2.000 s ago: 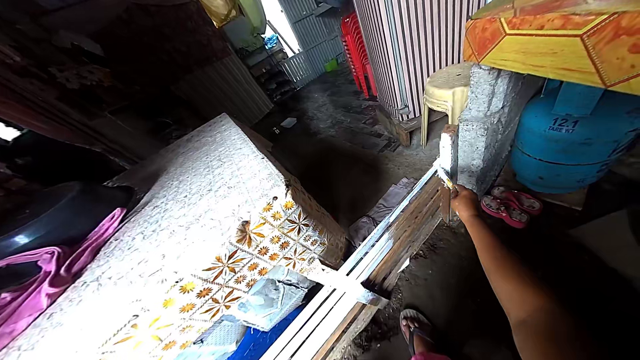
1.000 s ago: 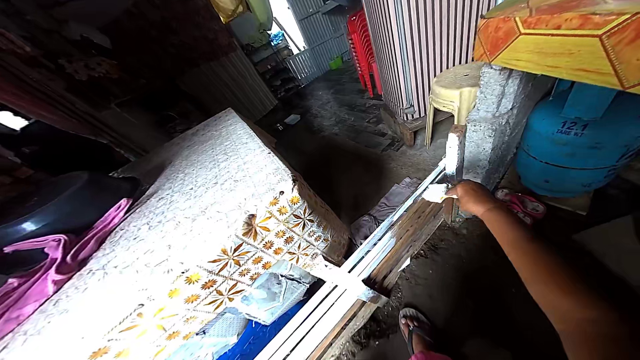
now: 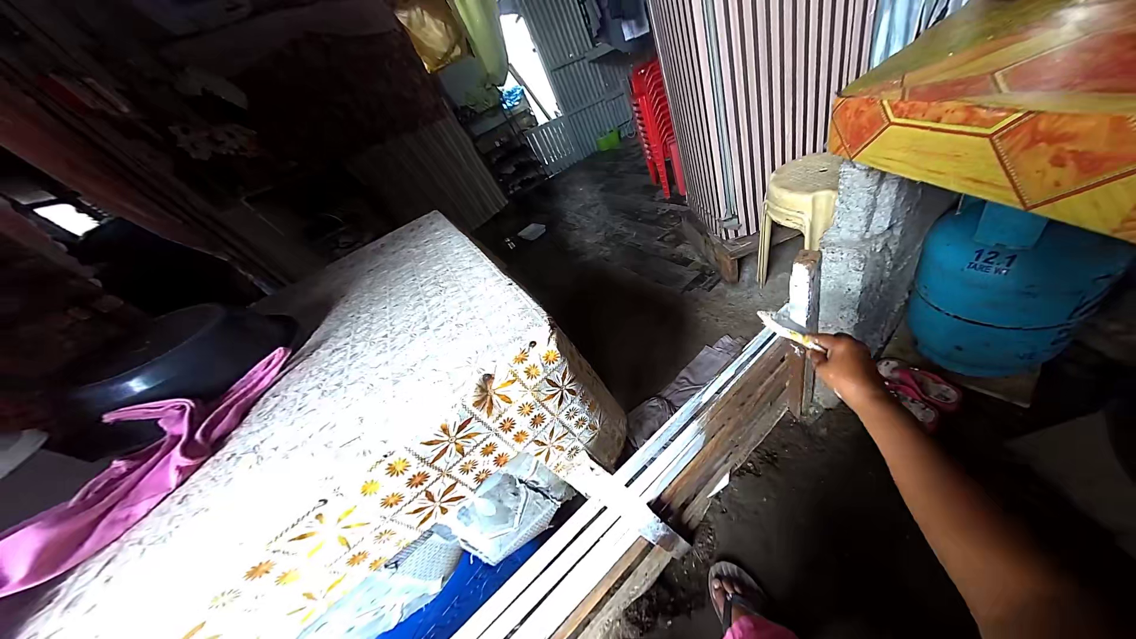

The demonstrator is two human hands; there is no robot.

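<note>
My right hand (image 3: 848,368) grips the handle of a paintbrush (image 3: 792,331) spotted with white and yellow. The brush head points left, against or just in front of the white-painted face of an upright wooden post (image 3: 804,288). From this post a low barrier of wooden boards (image 3: 737,417) runs down to the lower left. Its upper rails are partly white, and bare brown wood shows on the lower boards near the post. A white crosspiece (image 3: 621,501) lies across the rails. My left hand is not in view.
A table with a patterned cloth (image 3: 426,293) stands left of the boards, with a black basin (image 3: 177,355) and pink cloth (image 3: 160,479) beside it. At the right are a concrete block pillar (image 3: 856,253), a blue gas cylinder (image 3: 1003,293), a stool (image 3: 803,191) and pink slippers (image 3: 923,390).
My right hand has shifted from beside the post's edge, and the brush now shows more fully, angled up to the left across the post.
</note>
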